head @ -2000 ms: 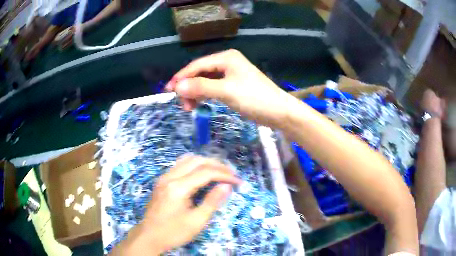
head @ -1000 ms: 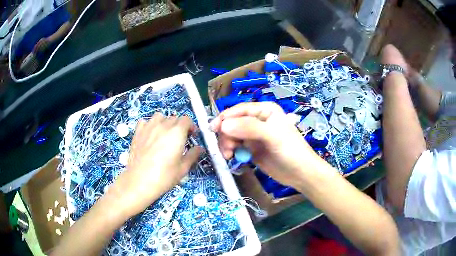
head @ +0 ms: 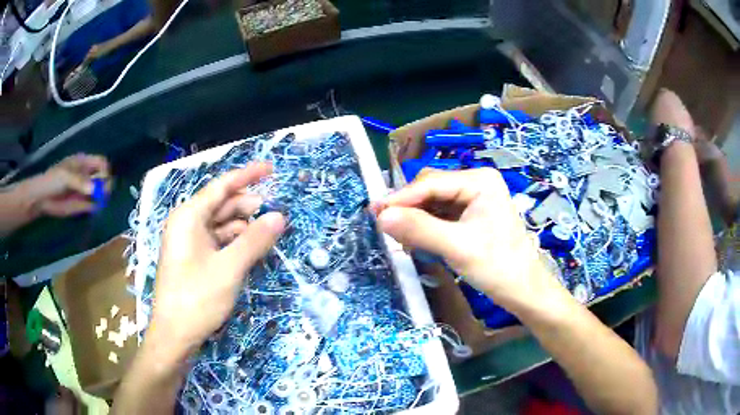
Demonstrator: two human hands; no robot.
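The white tray (head: pixel 369 154) in front of me is heaped with blue circuit boards (head: pixel 357 357), white leads and rings. My left hand (head: pixel 207 255) is over the tray's left part, its thumb and fingers apart. I see nothing clearly held in it. My right hand (head: pixel 466 231) is at the tray's right rim, thumb and forefinger tips together. A tiny dark or reddish bit shows at these tips, but I cannot tell if it is gripped. A blurred pale piece (head: pixel 323 308) lies or moves over the boards between my hands.
The right carton (head: pixel 434 121) holds blue battery packs (head: pixel 454 138), grey plates and wired parts. The small left carton (head: pixel 89 304) holds pale bits. Another person's hand (head: pixel 77 186) holds a blue piece at the left. Another person's arm (head: pixel 677 235) is at the right. A carton (head: pixel 292 36) stands behind.
The tray and cartons have shifted right in view. My left hand has opened and moved left from the boards. The blue cylinder at my right hand no longer shows. Another person's hand has appeared at left.
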